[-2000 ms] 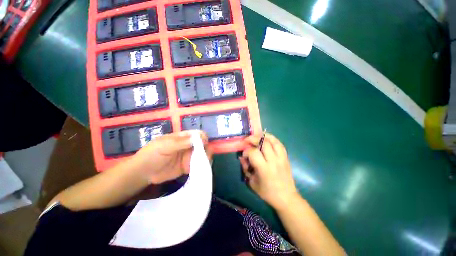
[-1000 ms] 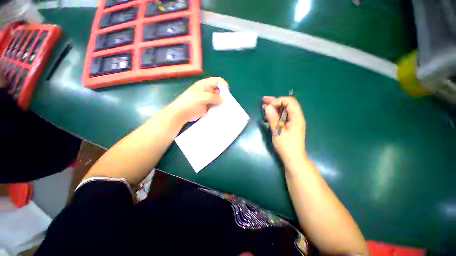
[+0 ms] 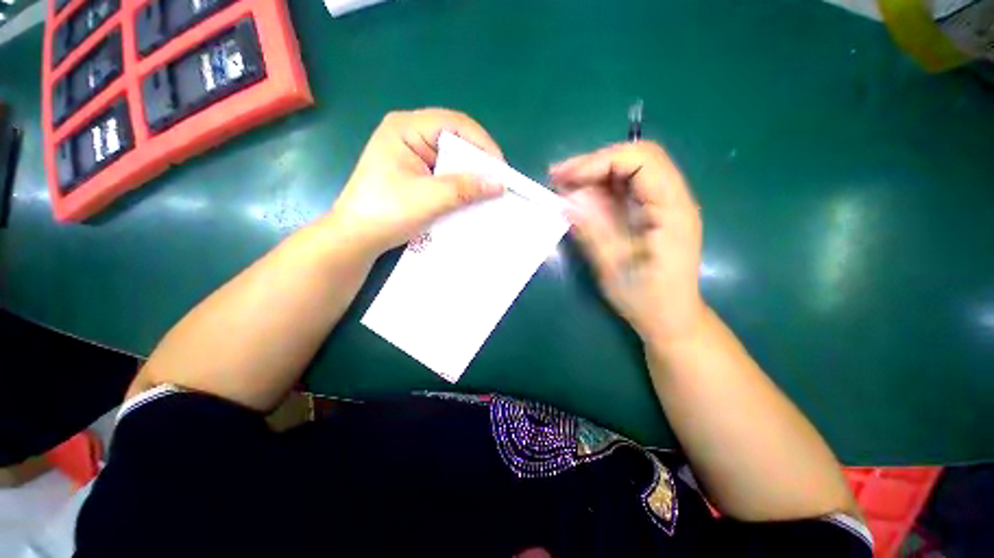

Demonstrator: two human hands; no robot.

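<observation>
My left hand (image 3: 420, 180) holds a white label sheet (image 3: 469, 273) by its upper edge, above the green bench. The sheet's top edge is folded over, and a small reddish stamp shows near its left side. My right hand (image 3: 638, 229) is at the sheet's right corner, its fingers blurred. The dark tweezers (image 3: 635, 121) stick up from behind the right hand's fingers, tip upward; the rest is hidden or blurred in the palm. Whether the right fingertips touch the sheet is unclear.
A red-orange tray (image 3: 180, 155) with open-backed phones (image 3: 205, 74) lies at the upper left, cut off by the frame. A white paper (image 3: 351, 4) shows at the top edge. A yellow round part (image 3: 919, 35) is at the upper right. Red trays (image 3: 892, 504) show below the bench.
The phone tray has shifted to the upper left in view. Both hands have come closer together, the right now at the sheet's corner. The sheet's top edge is now folded, with the stamp showing.
</observation>
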